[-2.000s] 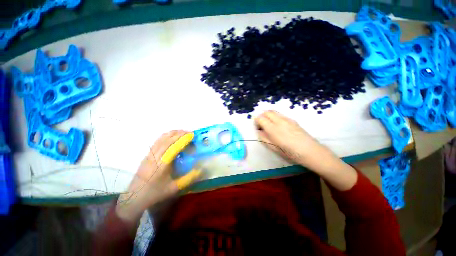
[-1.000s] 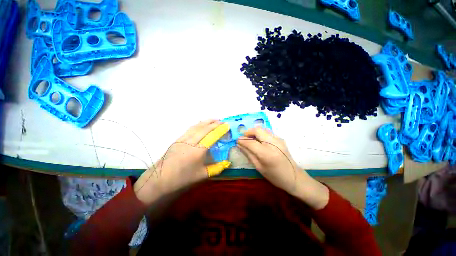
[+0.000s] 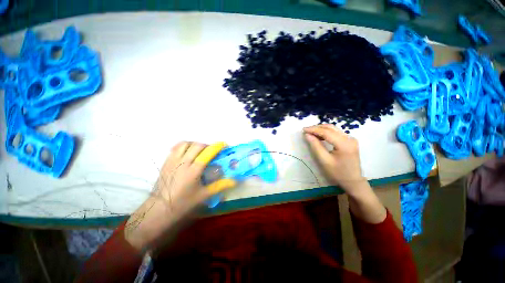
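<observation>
My left hand [image 3: 185, 174], with yellow covers on two fingers, holds a blue plastic frame [image 3: 259, 160] near the bench's front edge. The frame is a little blurred and its round openings show. My right hand [image 3: 338, 152] is to the right of the frame, apart from it, at the lower edge of a heap of small black pieces [image 3: 315, 77]. Its thumb and index finger are close together at the tips; whether a piece is between them cannot be told. Thin dark curved lines show around the left hand and between the hands.
Several loose blue frames [image 3: 55, 83] overlap at the left. A denser pile of frames [image 3: 454, 94] lies at the right by brown cardboard [image 3: 465, 168]. A green strip with blue frames runs beyond the white bench top [image 3: 149, 72].
My right hand has moved from the held frame to the right, beside the black heap. My left hand still holds the frame, a little further left in view. The camera view has shifted.
</observation>
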